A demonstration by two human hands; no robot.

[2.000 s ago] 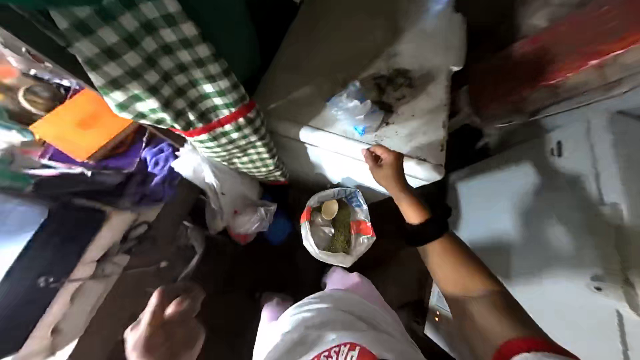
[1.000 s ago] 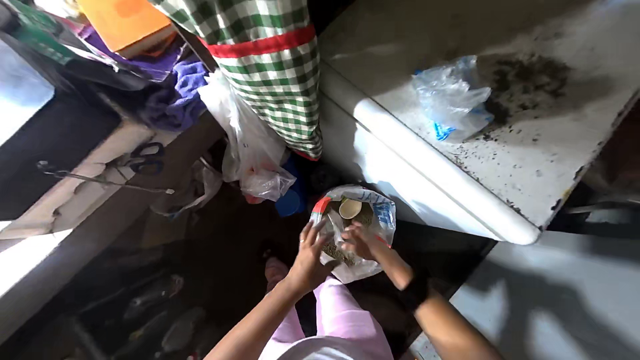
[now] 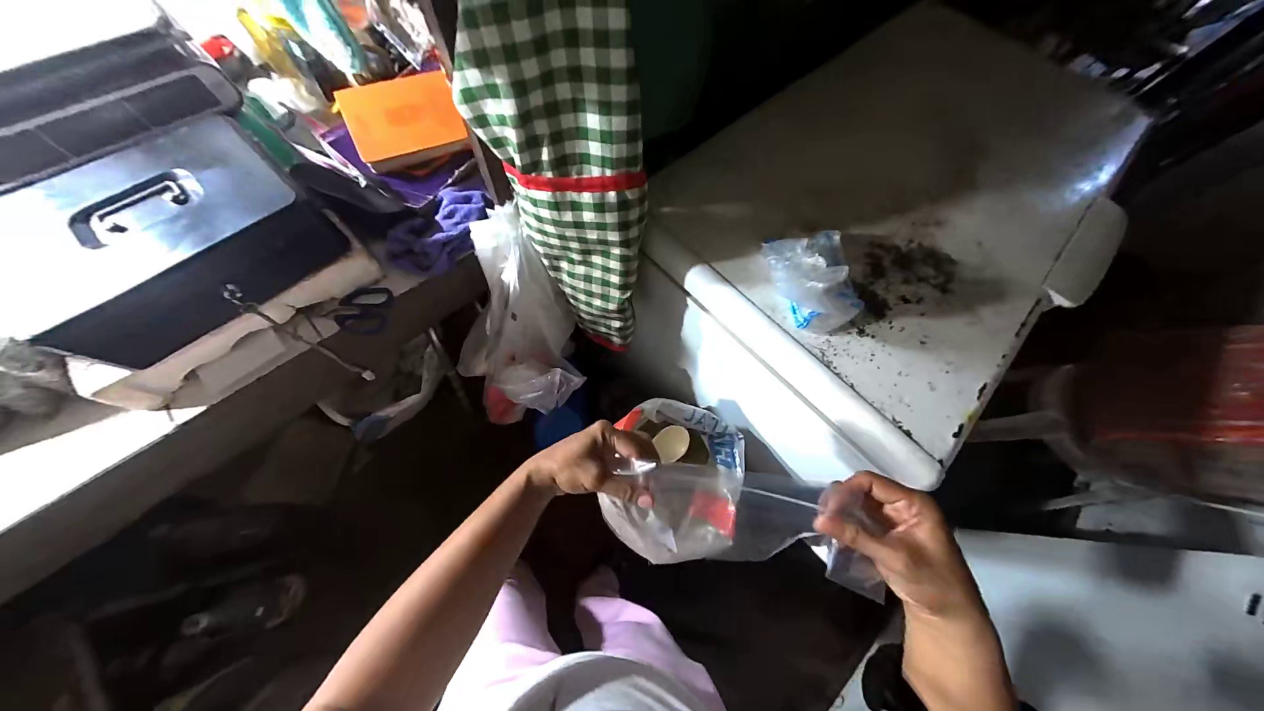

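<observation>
Between my two hands a clear plastic bag (image 3: 775, 513) is stretched out sideways. My left hand (image 3: 602, 462) pinches its left end, and my right hand (image 3: 884, 528) grips the bunched right end. Below and behind it stands a printed plastic sack (image 3: 632, 528) with its mouth open, partly covered by the clear bag and my left hand. A pale round scoop or cup (image 3: 671, 443) lies inside the sack; the rest of its contents is mostly hidden. On the white chest-like surface (image 3: 839, 158), a crumpled clear bag (image 3: 812, 281) lies beside dark scattered crumbs (image 3: 908, 272).
A green checkered cloth (image 3: 583, 178) hangs ahead, with a white plastic bag (image 3: 518, 316) below it. At left, scissors (image 3: 363, 309) and a metal case (image 3: 148, 212) lie on a ledge, near a purple cloth (image 3: 434, 232) and an orange box-like item (image 3: 403, 117).
One second ago both hands were at the mouth of the sack. Now they hold a clear bag stretched above it, and my right hand has moved out to the right.
</observation>
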